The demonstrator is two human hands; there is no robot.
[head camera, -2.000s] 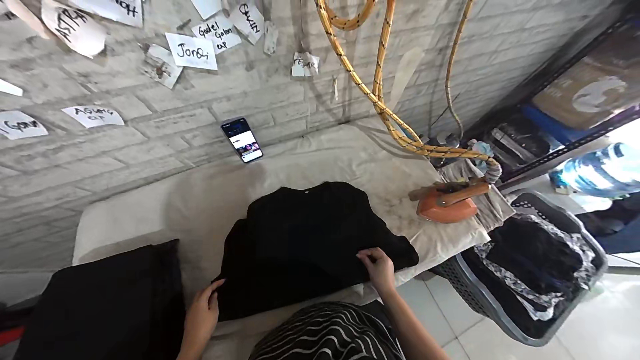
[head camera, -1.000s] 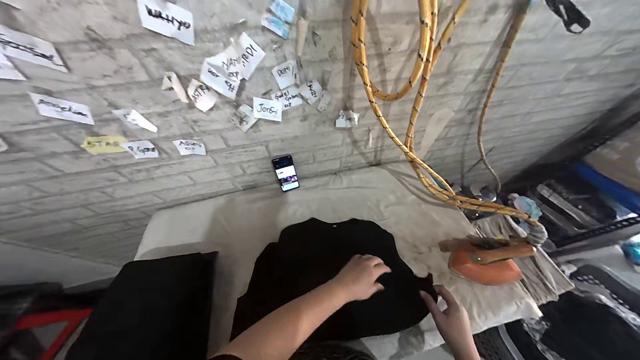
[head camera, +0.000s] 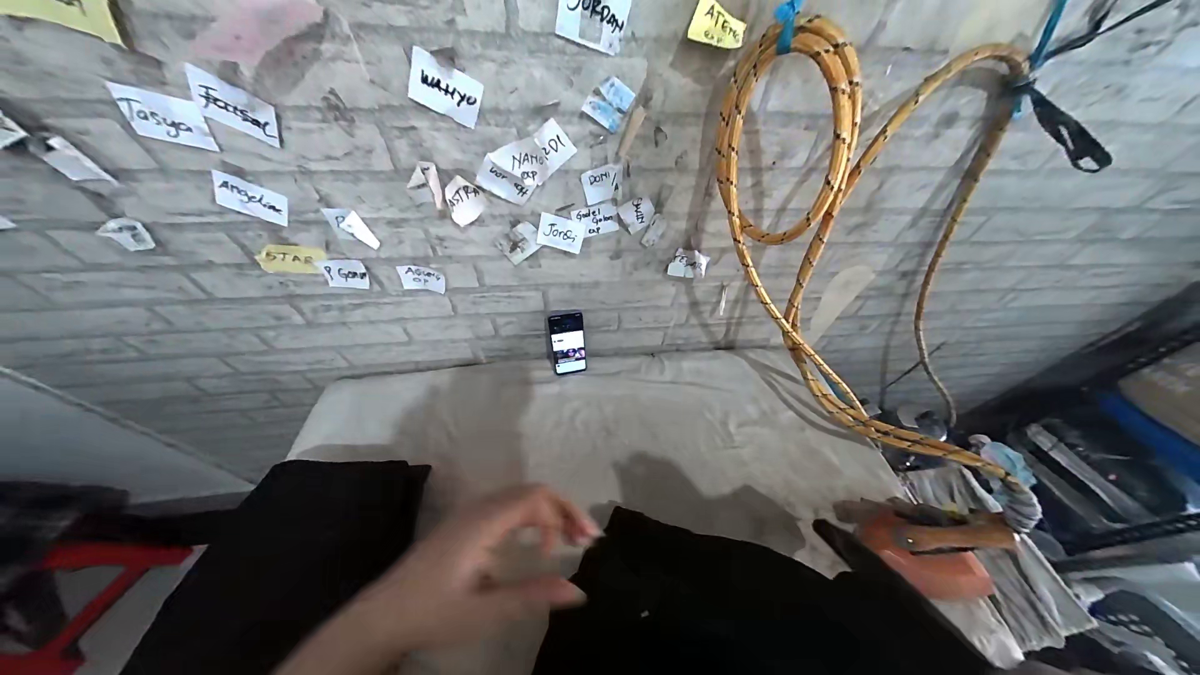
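My left hand, blurred, is over the cloth-covered table, its fingers apart and nothing seen in them. Just right of its fingertips lies a black garment, bunched at the lower edge of the view, one dark flap raised toward the iron. My right hand is not in view. Left of my left hand lies a folded black cloth. An orange iron with a wooden handle rests at the table's right side.
A lit phone leans on the brick-pattern wall behind the table. A yellow hose or cord hangs in loops and runs to the iron. Paper notes with writing cover the wall. A red frame stands at left, a dark shelf at right.
My left hand has moved left off the garment, which has shifted and is no longer laid out flat. My right hand has gone out of view. The view has tilted up.
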